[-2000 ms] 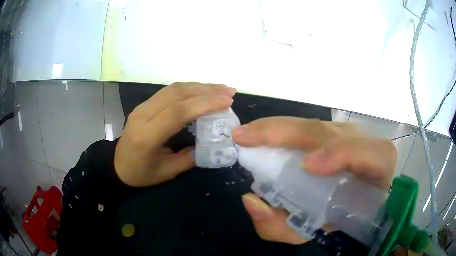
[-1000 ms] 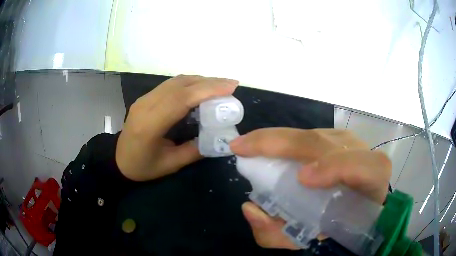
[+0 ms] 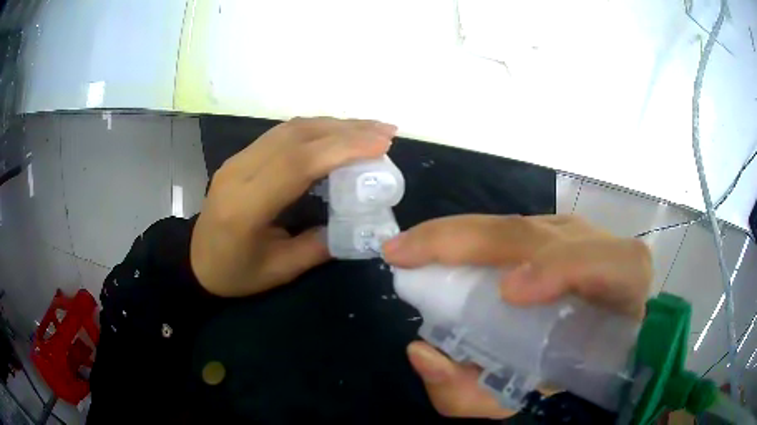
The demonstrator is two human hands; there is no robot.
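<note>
My left hand (image 3: 257, 203) holds two small white plastic housings, one above the other, over my dark clothing. The upper housing (image 3: 371, 184) and the lower housing (image 3: 357, 235) turn their translucent end faces towards the right. My right hand (image 3: 531, 266) grips the frosted dispensing syringe (image 3: 515, 324), tilted with its white front end up and left. The index fingertip is at the lower housing's face and mostly hides the dispensing tip. The bright green adapter cap (image 3: 664, 357) is on the syringe's rear. Clear plastic clip-like parts show along the barrel's lower side.
The white bench top (image 3: 398, 66) spans the upper view, with yellowish tape (image 3: 194, 66) at left. A whitish air hose (image 3: 699, 149) runs down the right side, crossed by a thin dark cable (image 3: 664, 227). A red stool (image 3: 65, 344) stands on grey tiles at lower left.
Since two seconds ago the syringe tip area has moved from the upper housing's face to the lower one. Over the last second both hands have stayed nearly in place.
</note>
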